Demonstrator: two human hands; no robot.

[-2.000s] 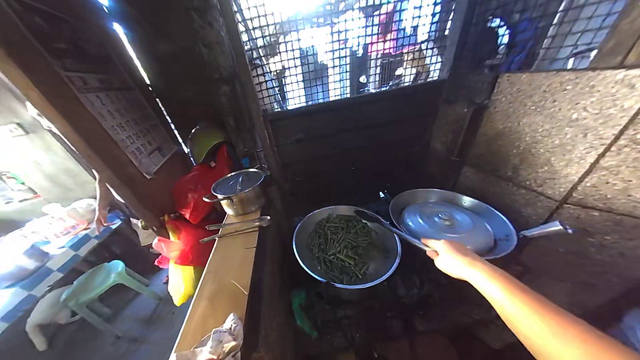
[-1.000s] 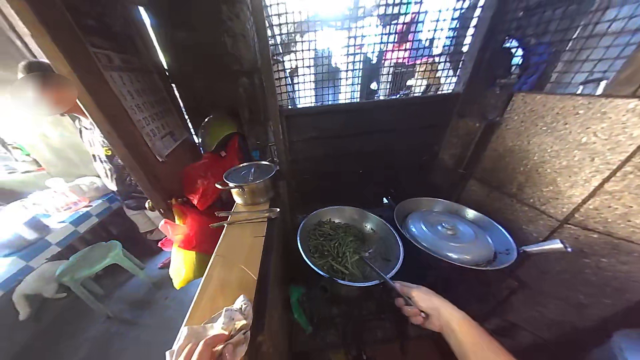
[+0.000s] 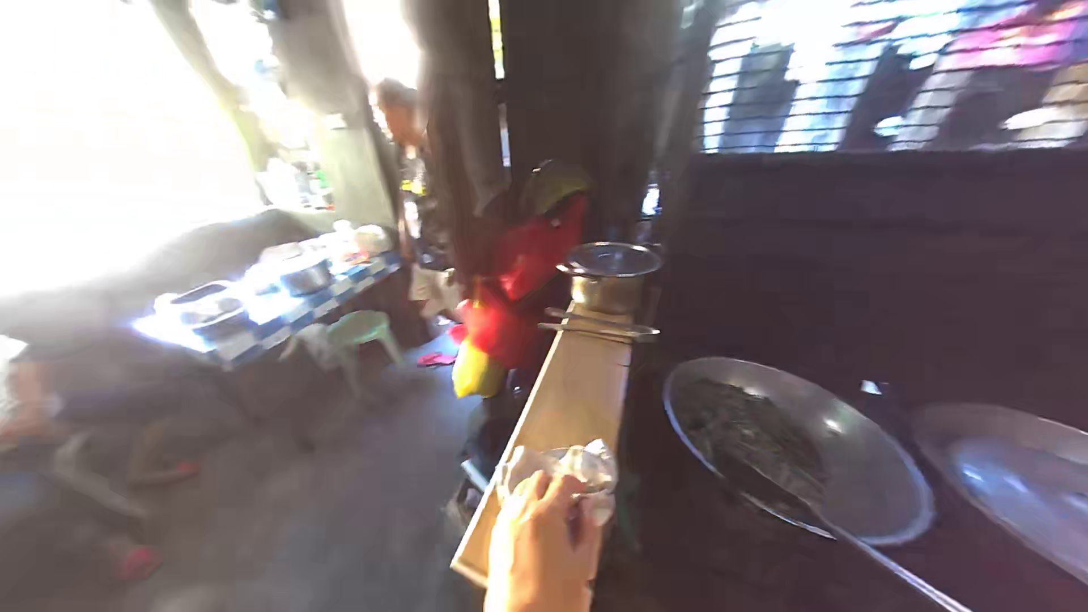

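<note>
My left hand (image 3: 544, 535) rests on a crumpled whitish cloth (image 3: 586, 466) at the near end of a narrow wooden board (image 3: 578, 387), its fingers bent over the cloth. To the right, a wide metal pan (image 3: 875, 476) holds dark green, stringy vegetables (image 3: 752, 433). A long-handled metal utensil (image 3: 867, 552) leans over the pan's near rim, its handle running out at the lower right. My right hand is out of the frame. A second pan with a metal lid (image 3: 1011, 476) is partly visible at the right edge.
A lidded metal pot (image 3: 608, 285) and metal tongs (image 3: 599, 327) stand and lie at the board's far end. Red bags (image 3: 518, 280) and a yellow bag (image 3: 478, 372) hang left of it. Farther left are a person, a green stool (image 3: 361, 327) and a checkered table (image 3: 255, 336) with pots.
The view has swung left. My right hand, on the utensil's handle a second ago, is out of view. My left hand reaches farther over the cloth than before.
</note>
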